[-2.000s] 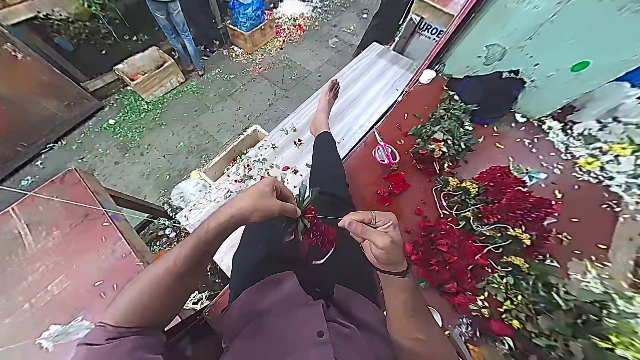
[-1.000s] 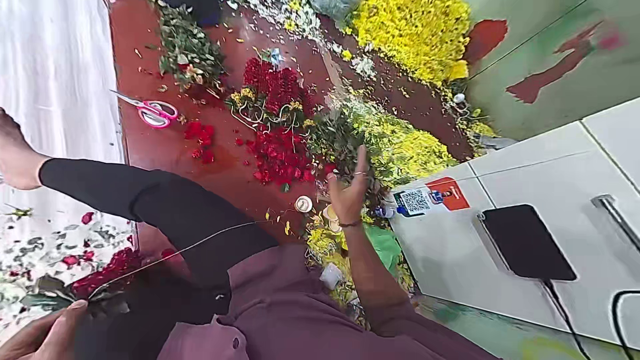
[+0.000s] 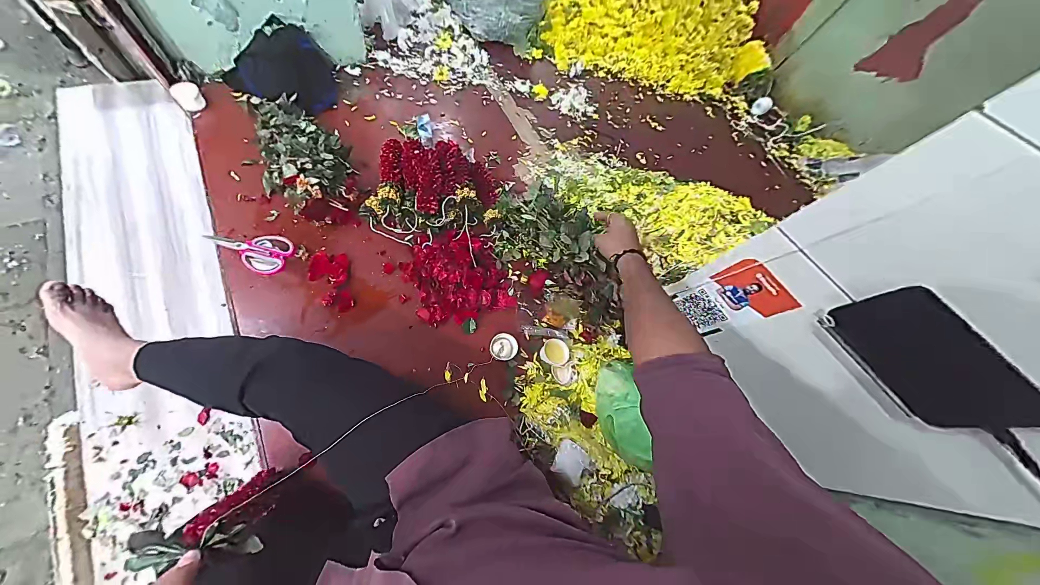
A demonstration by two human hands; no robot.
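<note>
My left hand (image 3: 180,569) shows only in part at the lower left edge, with its fingers on a red petal garland (image 3: 236,504) that has green leaves (image 3: 154,552) at its end. A pale thread (image 3: 366,418) runs from the garland across my leg toward a small white cup (image 3: 504,347). My right hand (image 3: 617,236) reaches into a heap of green leaves (image 3: 552,236); its fingertips are partly hidden among them. Left of that heap lie finished red garlands (image 3: 431,175) with yellow flowers and white strings, and a pile of loose red petals (image 3: 459,280).
Pink-handled scissors (image 3: 264,253) lie on the red floor (image 3: 366,325) near a white marble step (image 3: 138,211). Yellow petals (image 3: 650,41) are heaped at the back. A green bag (image 3: 624,414) is beside my right arm. A black phone (image 3: 934,357) lies on a white tiled surface (image 3: 780,390) at right.
My right hand has moved from above the floor into the leaf heap. Two seconds ago both hands were together over my lap, with the thread stretched between them. The view has turned right.
</note>
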